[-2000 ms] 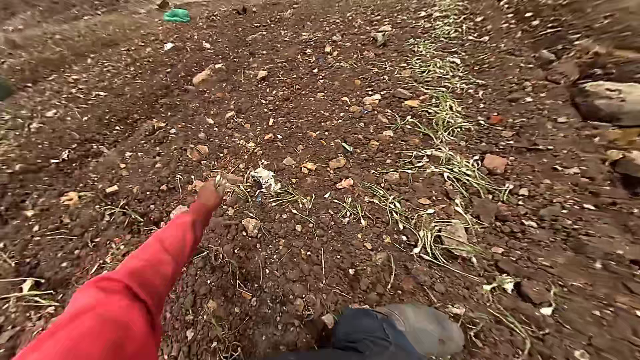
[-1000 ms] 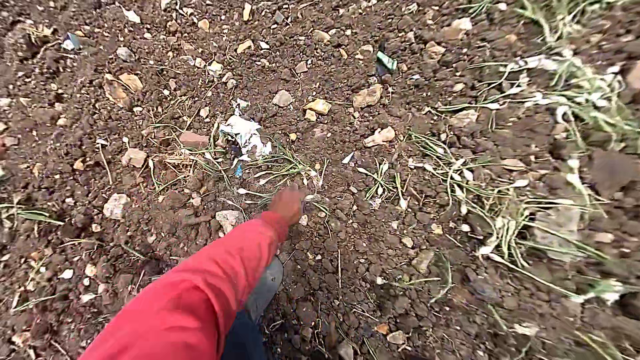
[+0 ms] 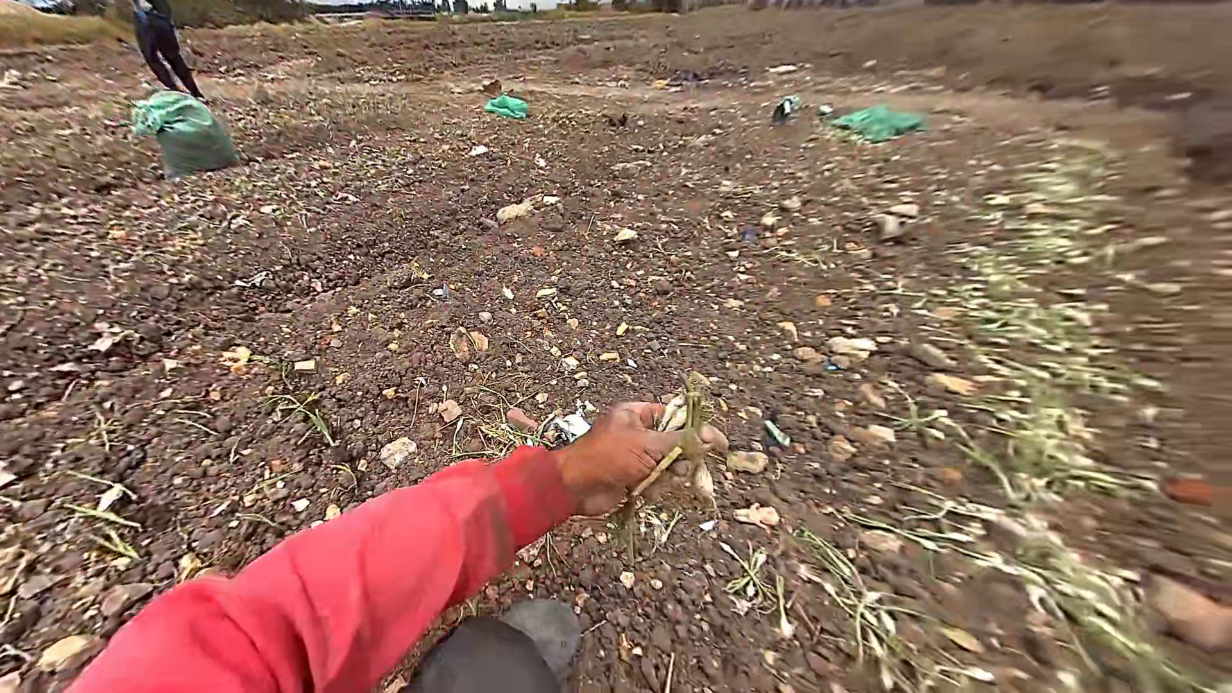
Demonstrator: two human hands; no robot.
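Observation:
My left hand (image 3: 621,457), in a red sleeve, is closed around a small bunch of onion-like plants (image 3: 688,428) with pale bulbs and dry stems, held above the soil. Beside its wrist, a crumpled white scrap (image 3: 572,425) lies on the ground. More such plants with wilted green leaves (image 3: 866,606) are strewn on the soil at the lower right, and a long blurred row of them (image 3: 1044,404) runs up the right side. My right hand is not in view.
Stones (image 3: 397,452) litter the brown soil. My shoe (image 3: 544,630) is at the bottom. A filled green sack (image 3: 192,140) stands at the upper left near a person (image 3: 164,48). Green mesh pieces (image 3: 878,123) lie farther off.
My left hand, reaching down at the ground one second ago, is now raised with a bunch of plants clearly visible in it. The view has tilted up.

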